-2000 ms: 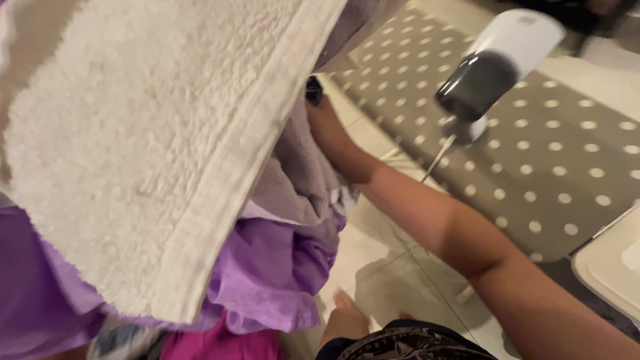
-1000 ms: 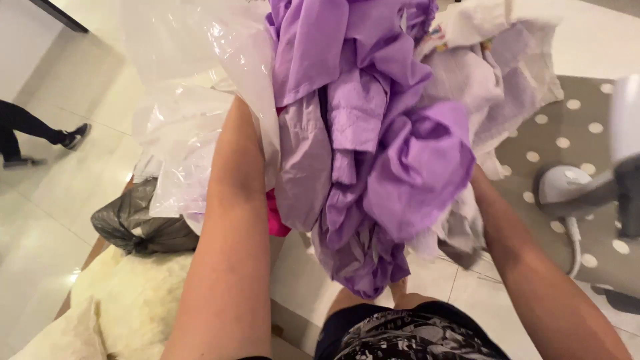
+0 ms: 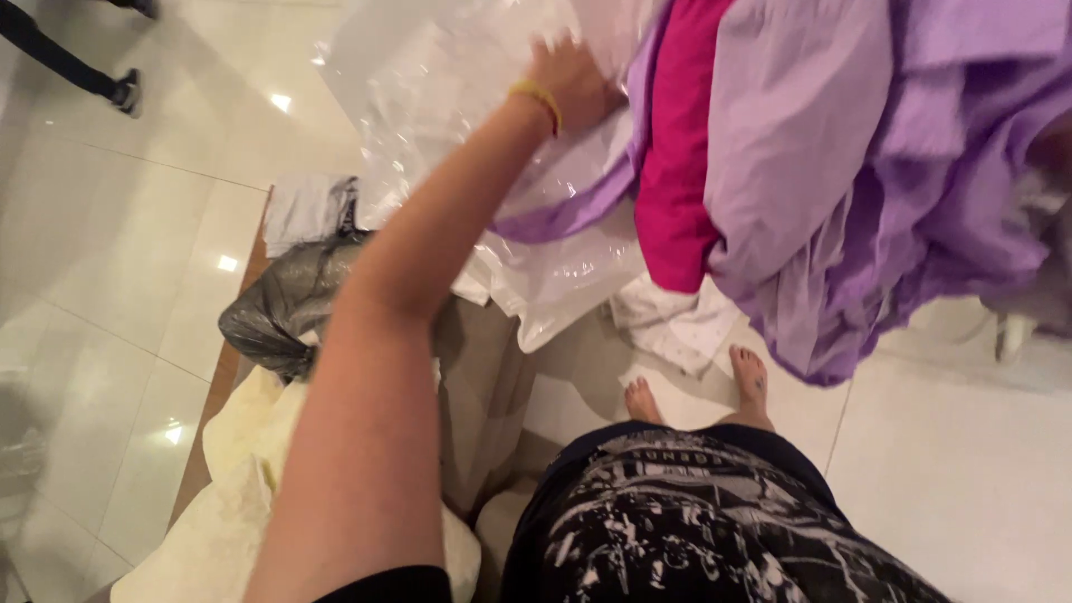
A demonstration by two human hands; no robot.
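My left hand [image 3: 574, 84], with a yellow band at the wrist, lies on a clear plastic bag [image 3: 452, 92] at the top centre, its fingers spread and blurred. Just right of it hang bunched clothes: a magenta cloth [image 3: 682, 151], a pale lilac cloth [image 3: 791, 126] and a purple cloth [image 3: 938, 218]. A purple strip [image 3: 578, 213] crosses the plastic below the hand. My right hand is not clearly visible; a dark, blurred bit of skin shows at the right edge behind the purple cloth.
A knotted dark plastic bag [image 3: 289, 293] and pale yellow fabric [image 3: 243, 435] lie on a brown seat at the left. White cloth [image 3: 670, 322] is near my bare feet. Another person's leg and shoe [image 3: 127, 92] show at the upper left on the tiled floor.
The view has swung left, away from the dotted board and the white appliance. My left forearm has moved from beside the purple bundle onto the plastic bag. The white fleecy cloth seen earliest is out of view.
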